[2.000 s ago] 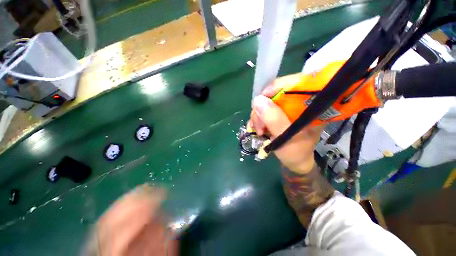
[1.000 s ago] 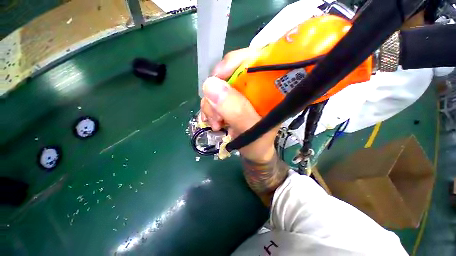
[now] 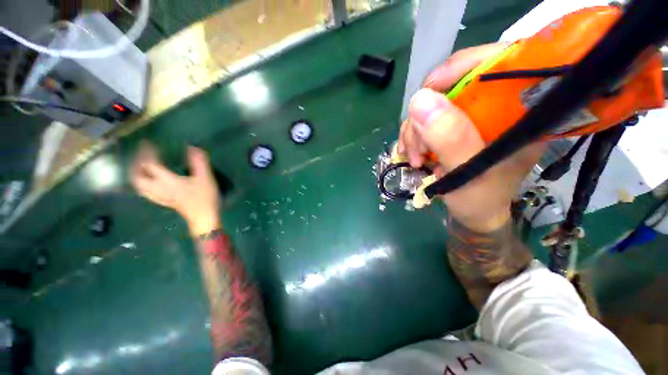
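My right hand [image 3: 469, 139] grips the orange electric screwdriver [image 3: 564, 73], thumb by its lime-green lever. The shiny screw-feed nozzle [image 3: 403, 179] with a black hose loop points down at the belt below my fingers; whether a housing is under it cannot be told. My left hand [image 3: 176, 183] is over the belt on the left, fingers spread, slightly blurred. A dark thing, perhaps a black housing, lies partly hidden beside and behind it. Two housings with pale faces [image 3: 261, 156] [image 3: 300, 132] lie between my hands. A black cylinder [image 3: 376, 70] lies on its side farther back.
Small screws [image 3: 275, 212] are scattered on the green belt [image 3: 344, 307]. More dark parts lie at the far left. A control box [image 3: 91, 73] with a red light stands on the wooden ledge [image 3: 242, 40]. A grey metal post [image 3: 432, 44] rises behind the nozzle. Thick black cables cross at right.
The view has shifted left, so belt items sit farther right. My left hand, out of view one second ago, is now over the left part of the belt. My right hand still holds the screwdriver.
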